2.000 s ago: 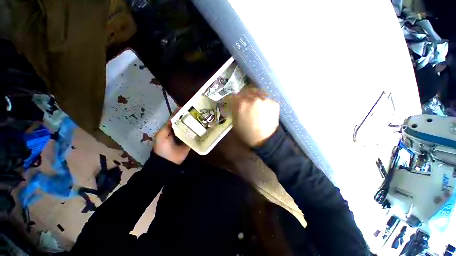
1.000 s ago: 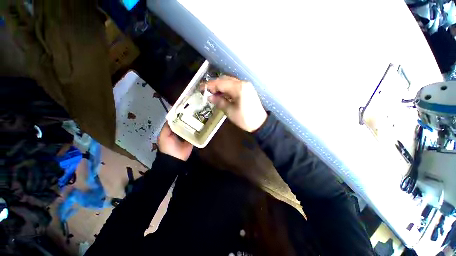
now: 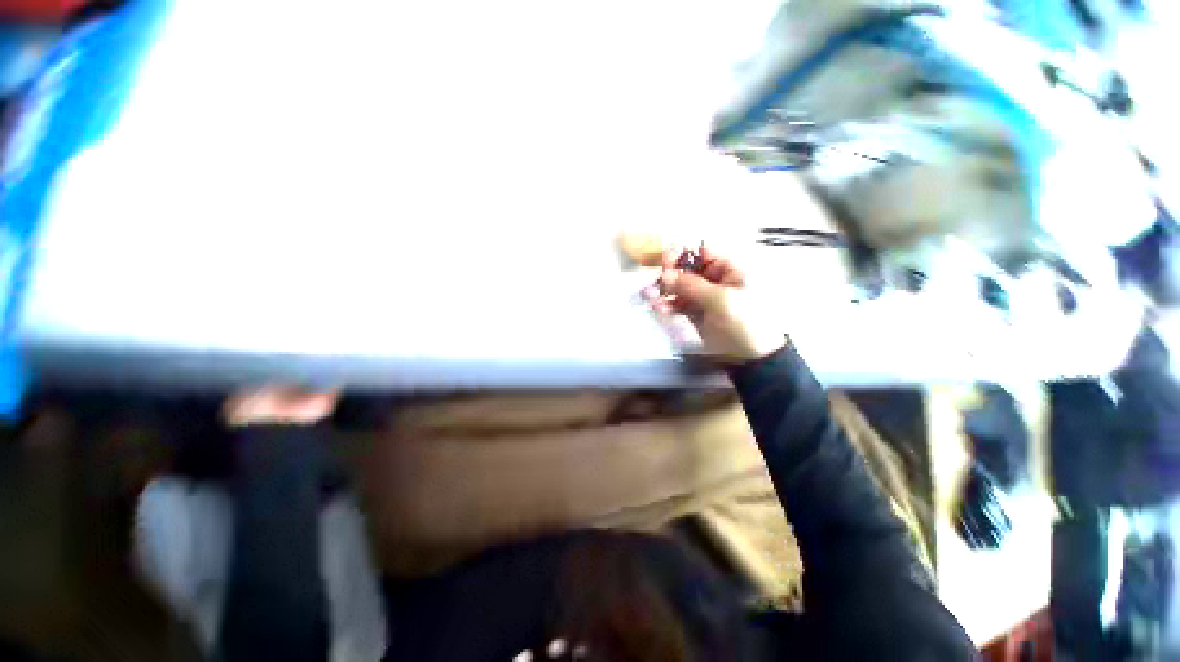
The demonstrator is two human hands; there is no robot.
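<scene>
The view is blurred. My right hand (image 3: 709,305) is over the white table in front of the sewing machine (image 3: 906,142). Its fingertips pinch a small dark part (image 3: 691,261), too small to identify. A pale, pinkish thing (image 3: 660,304) shows beside the fingers; I cannot tell what it is. My left hand (image 3: 282,405) is a blurred patch at the table's front edge on the left, and its fingers and any contents cannot be made out. The cream parts box is not visible.
The white table (image 3: 349,194) spans the view, with blue material (image 3: 78,117) at its left end. Dark slim tools (image 3: 800,238) lie beside the machine. Brown cloth (image 3: 518,459) lies over my lap below the table edge.
The view has swung toward the table and machine. My right hand has left the parts box and is over the table with a small part. The box has gone from view.
</scene>
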